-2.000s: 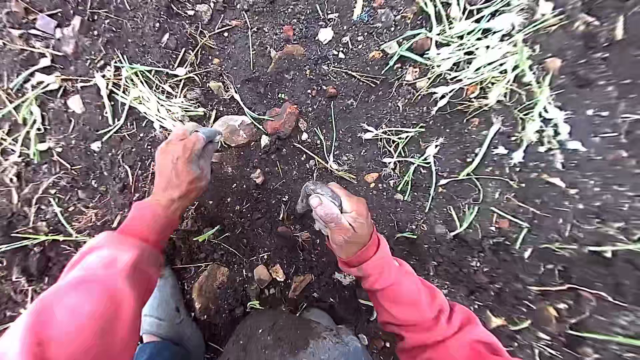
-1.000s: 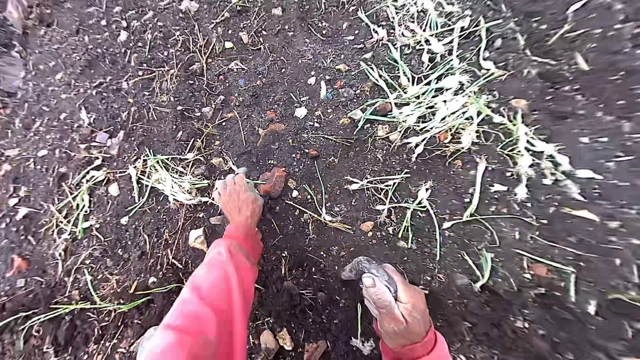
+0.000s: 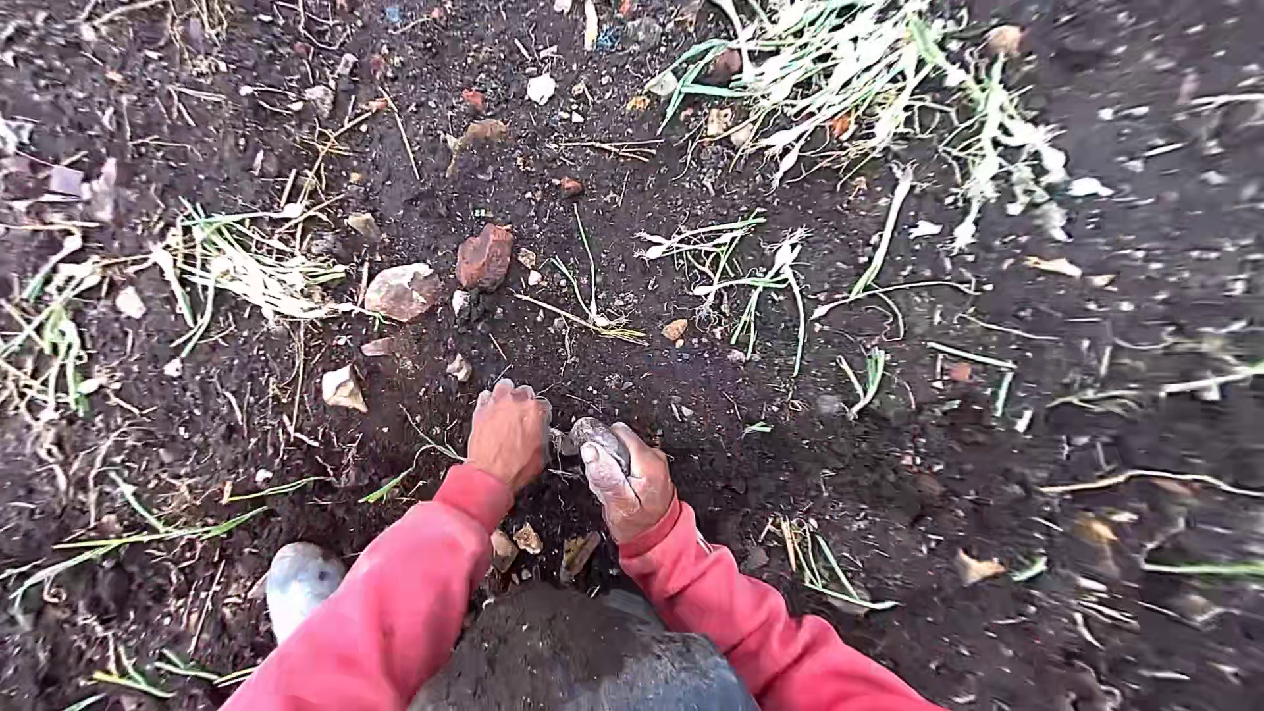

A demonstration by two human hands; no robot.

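Note:
Low in the middle of the head view, my left hand [image 3: 510,434] is curled over the dark soil, its palm side hidden, so I cannot tell if anything is in it. Close to its right, my right hand [image 3: 630,476] grips a grey stone [image 3: 598,440] covered in dirt, thumb on top. Thin roots show between the two hands. Ahead lie a reddish stone [image 3: 484,257] and a paler pinkish stone [image 3: 402,292]. Small bulb plants with green leaves [image 3: 736,259] are spread on the soil to the upper right of my hands.
A large heap of bulb plants [image 3: 839,79] lies at the upper right, a smaller bunch [image 3: 257,267] at the left. A whitish stone [image 3: 343,388] sits left of my hands. My soil-covered knee [image 3: 553,652] and a light shoe [image 3: 299,583] are at the bottom.
My left hand has come back from beside the reddish stone toward my body and now lies near my right hand. The right hand still holds the grey stone.

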